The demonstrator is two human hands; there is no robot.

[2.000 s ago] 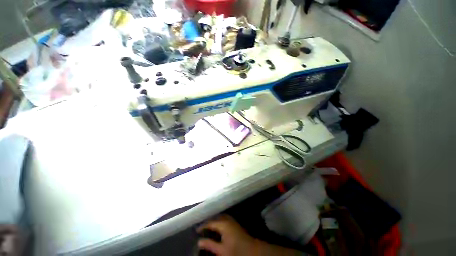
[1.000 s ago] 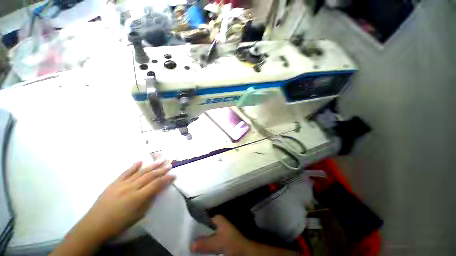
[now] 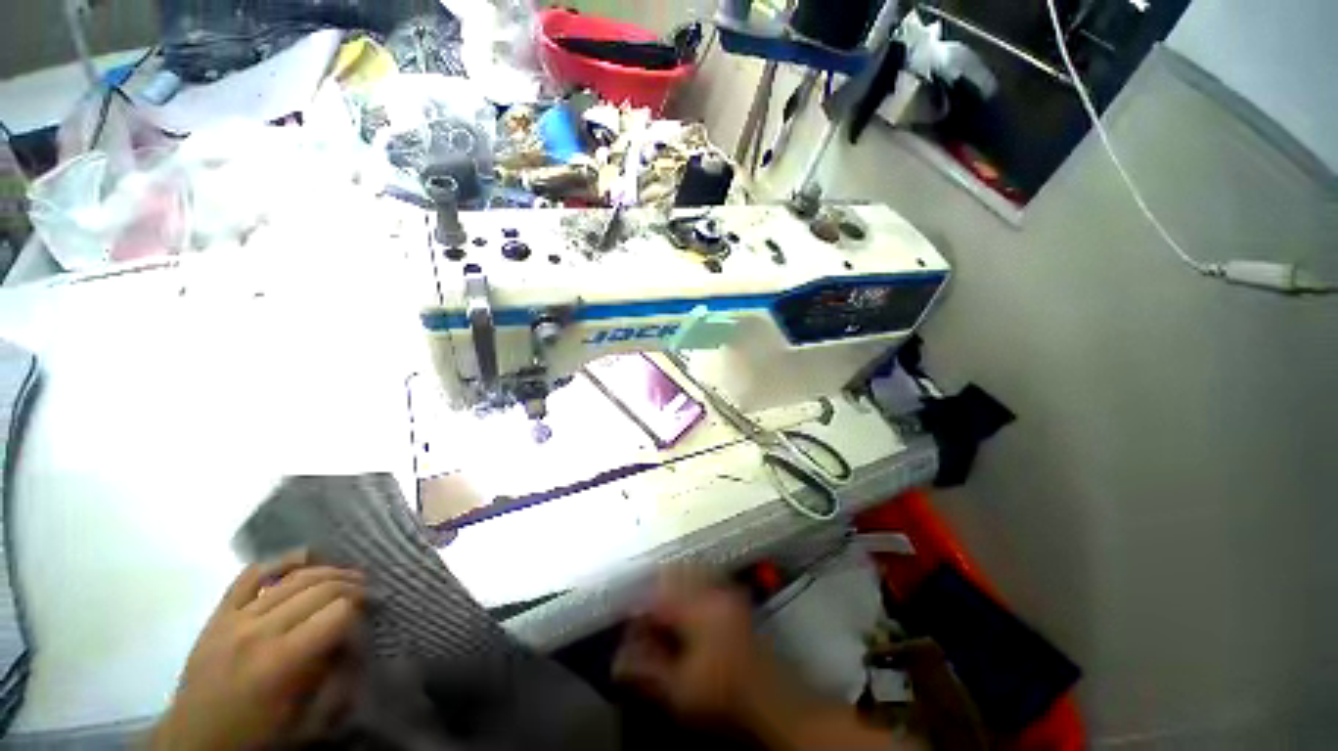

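A dark grey striped fabric panel (image 3: pixel 426 587) lies over the front edge of the white table, face side up. My left hand (image 3: pixel 286 646) holds its left part, with the fingers curled on it. My right hand (image 3: pixel 697 653) is blurred at the table's front edge, right of the panel; whether it grips anything cannot be told. The cream sewing machine (image 3: pixel 704 279) stands behind, its needle area (image 3: pixel 539 411) above the bed. A brown-edged piece (image 3: pixel 484 496) lies on the bed in front of the needle.
Scissors (image 3: pixel 800 470) and a smartphone (image 3: pixel 663 396) lie on the machine bed. A panel stack (image 3: pixel 15 514) is at the left edge. A red bin (image 3: pixel 1049 719) with fabric stands below right. Behind are a red basin (image 3: pixel 609 74), a plastic bag (image 3: pixel 110 213) and loose scraps (image 3: pixel 646 154).
The pale panel between my hands now shows a dark striped face and reaches further up-left. My left hand has moved left and down, my right hand slightly right. The view has shifted.
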